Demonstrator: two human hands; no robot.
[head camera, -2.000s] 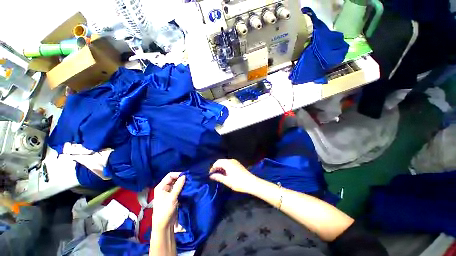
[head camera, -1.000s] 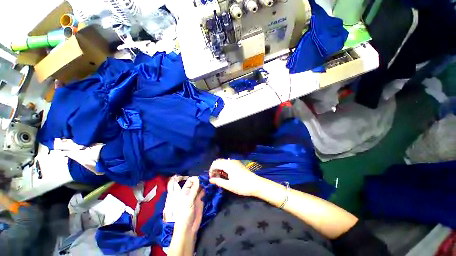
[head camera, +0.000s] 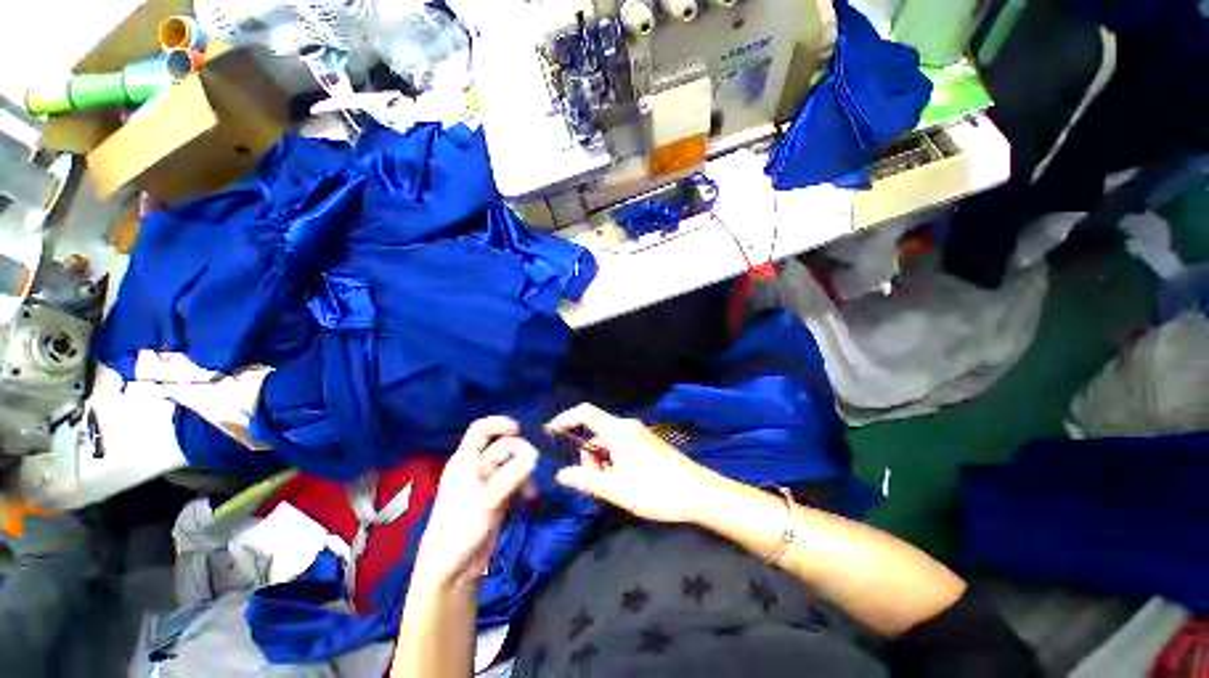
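Note:
The royal blue satin garment (head camera: 550, 523) lies bunched on my lap. My left hand (head camera: 475, 503) is closed with its fingertips pinched at the garment's upper edge; the exact fold is hidden by the fingers. My right hand (head camera: 634, 466) is just to the right, close but apart, with thumb and forefinger towards the left hand. It holds a small dark reddish tool (head camera: 594, 453), perhaps thread snips, mostly hidden in the palm. Any thread between the hands is too fine to see.
A large blue garment pile (head camera: 438, 318) covers the white table (head camera: 650, 285) ahead. The off-white overlock machine (head camera: 723, 99) stands behind it. Grey offcuts (head camera: 219, 570) and red cloth (head camera: 398, 530) lie left of my lap. A cardboard box (head camera: 186, 133) is at the back left.
The tool shows in my right hand, which looked empty two seconds ago. My left hand has risen from the lap since one second ago, and the right hand's fingers have lifted slightly.

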